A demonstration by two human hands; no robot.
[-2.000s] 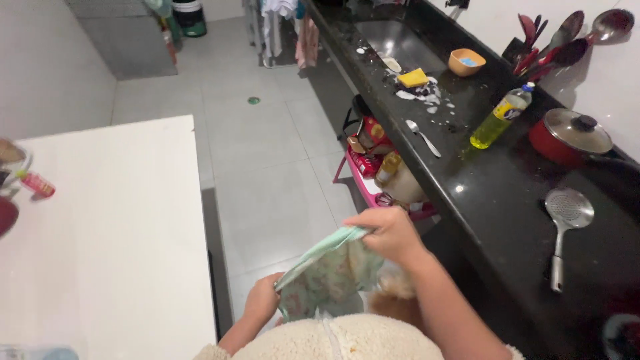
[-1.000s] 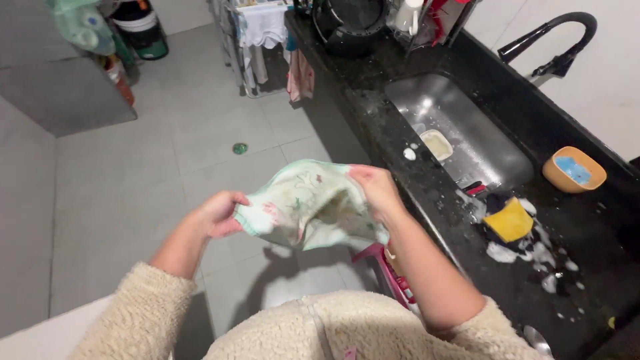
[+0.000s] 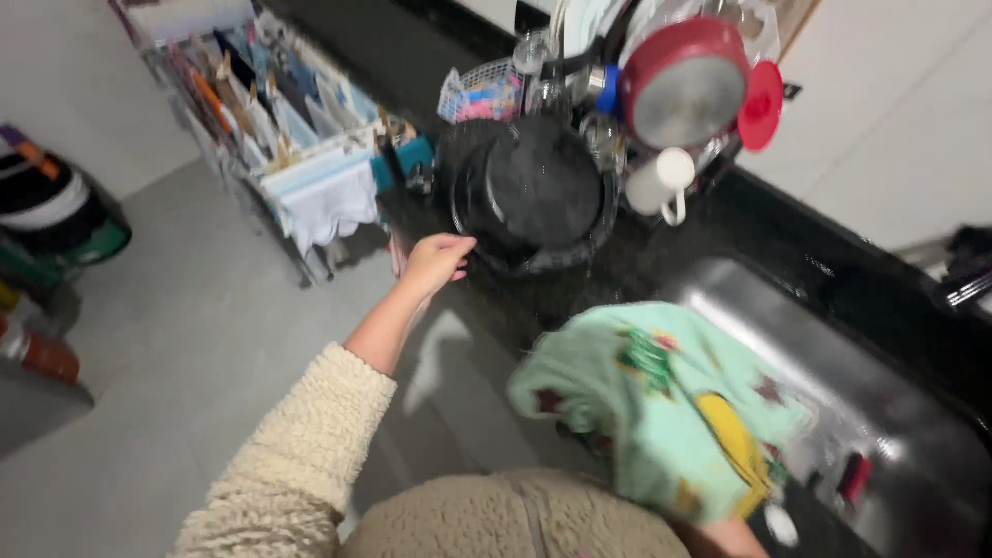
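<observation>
A light green printed cloth [image 3: 659,403] hangs spread over my right hand [image 3: 721,535], which is mostly hidden beneath it at the bottom of the view. My left hand [image 3: 438,263] reaches to the near rim of a large black pan [image 3: 535,194] that lies on the dark counter. Its thumb and fingers are pinched together there; blur leaves it unclear whether they grip the rim or only touch it. The cloth covers part of the counter edge and the near side of the steel sink [image 3: 736,310].
Behind the pan, a drying area holds a red frying pan [image 3: 686,81], a white mug [image 3: 659,186] and a plastic basket [image 3: 484,93]. A laundry rack [image 3: 325,194] with clothes stands left of the counter. A red-handled item [image 3: 855,477] lies in the sink.
My left hand has let go of the cloth and moved to the black pan. The cloth, earlier stretched between both hands, now hangs on my right hand alone. The view has swung toward the pan.
</observation>
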